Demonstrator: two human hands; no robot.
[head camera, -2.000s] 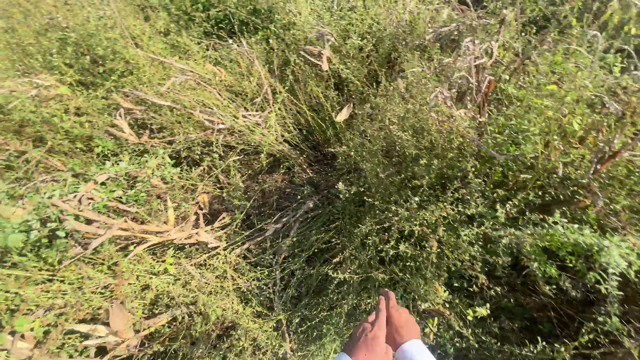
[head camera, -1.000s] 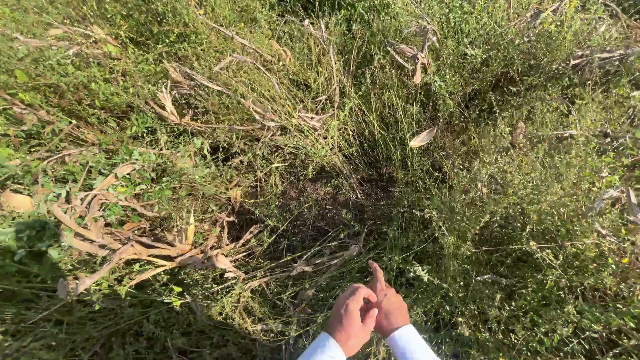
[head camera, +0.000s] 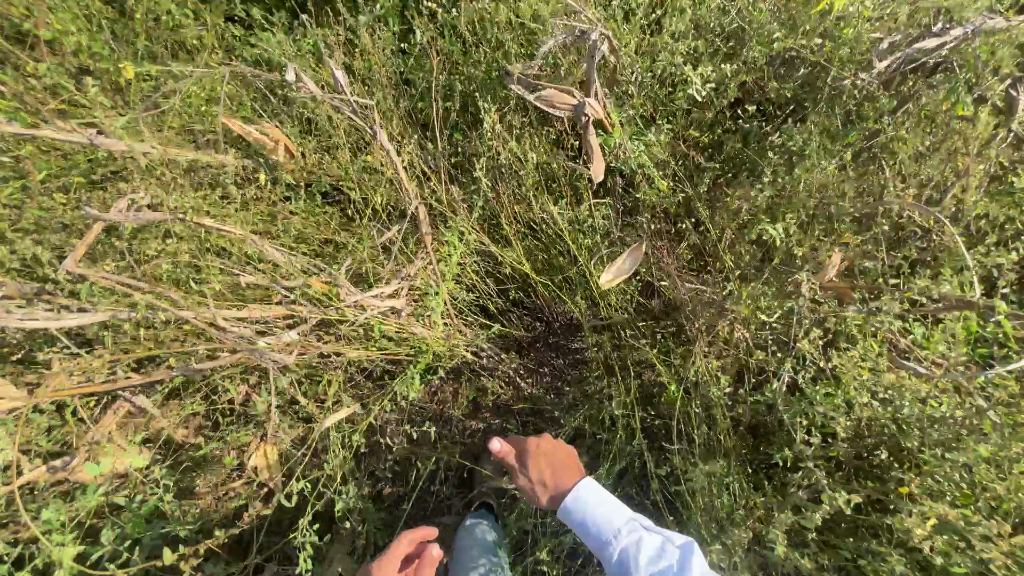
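Note:
Near the bottom centre, my right hand (head camera: 546, 470) hangs above the dark ground, its thumb pointing left and its fingers curled under. Whether anything lies within those fingers is hidden. Lower and to the left, my left hand (head camera: 406, 554) is partly cut off by the frame's bottom edge, with fingers bent and no object seen in it. Between the hands are my trouser leg (head camera: 480, 546) and part of a shoe. A pale dry leaf (head camera: 622, 266) rests on the green weeds ahead of my right hand.
Dense weeds (head camera: 768, 384) surround a patch of dark bare soil (head camera: 548, 352). Dry stalks (head camera: 200, 312) lie across the left side. A dry husk (head camera: 588, 108) sits at the top centre, and another dry stalk (head camera: 936, 44) at the top right.
My hands were together a second ago and are now apart, the left one lower. My leg and shoe have come into sight. The view has shifted over the ground.

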